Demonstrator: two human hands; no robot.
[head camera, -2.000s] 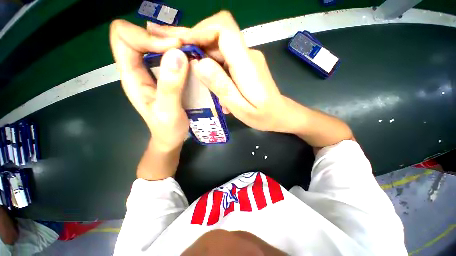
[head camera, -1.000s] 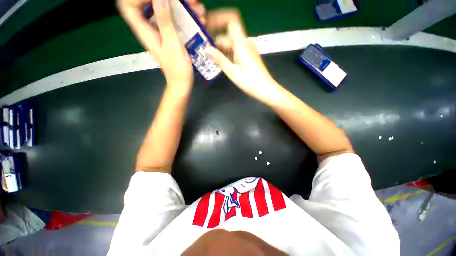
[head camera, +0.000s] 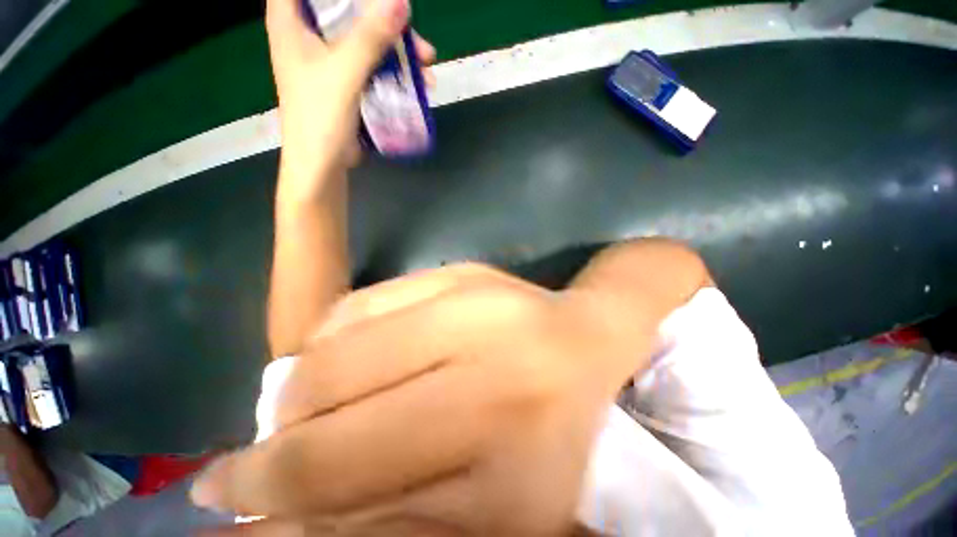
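Observation:
My left hand (head camera: 327, 79) grips a blue handheld unit (head camera: 397, 117) above the pale rail, near the top of the view. Its blurred keypad end, white with pink, points towards me; my fingers and the picture's top edge hide part of the rest. My right hand (head camera: 441, 393) is large and blurred, close to the camera in front of my chest. It is off the unit, back of the hand showing and fingers reaching left. Its palm is hidden, so I cannot tell if it holds anything.
Another blue unit (head camera: 663, 100) lies on the dark-green bench (head camera: 546, 199) by the pale rail (head camera: 567, 71). Stacked units (head camera: 40, 299) stand at far left. White bits (head camera: 814, 244) lie at right. Part of a person's arm (head camera: 26, 472) shows lower left.
My right hand has left the unit and come back close to the camera, now covering my shirt front. My left hand still holds the unit, now more upright.

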